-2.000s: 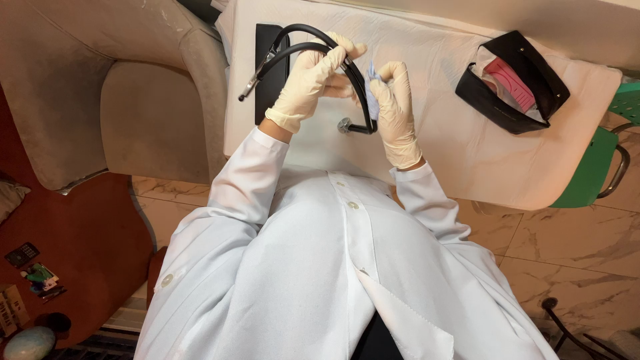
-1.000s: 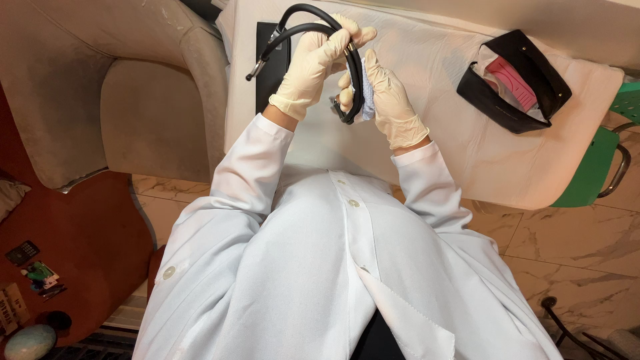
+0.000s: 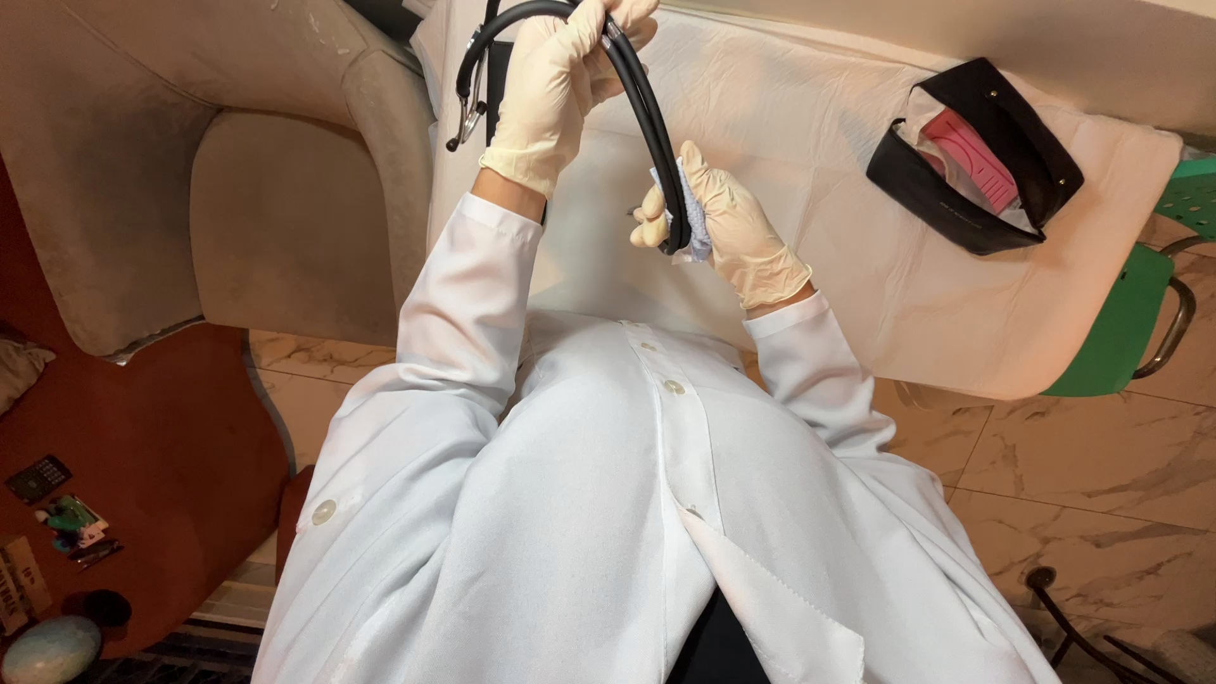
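Note:
A stethoscope with black tubing [image 3: 644, 104] hangs between my hands, both in cream latex gloves. My left hand [image 3: 560, 95] grips the tubing near the top of the view. Its metal ear tubes [image 3: 467, 116] hang at the far left of that hand. My right hand [image 3: 736, 214] closes around the lower bend of the tubing with a pale blue-white wipe [image 3: 698, 223] against it. The chest piece is not clearly visible; my right fingers may cover it. Behind my left hand lies a dark flat object [image 3: 496, 81], partly hidden.
Below my hands is a table with a white cover [image 3: 855, 304]. An open black case [image 3: 978, 157] with a pink item [image 3: 969, 157] stands on it at right. A grey upholstered chair [image 3: 294, 218] is at left, a green chair [image 3: 1116, 323] at the right edge.
My right hand with the wipe has moved down along the tubing, apart from my left hand. The lower end of the tubing is drawn out longer, and my left hand is a little higher.

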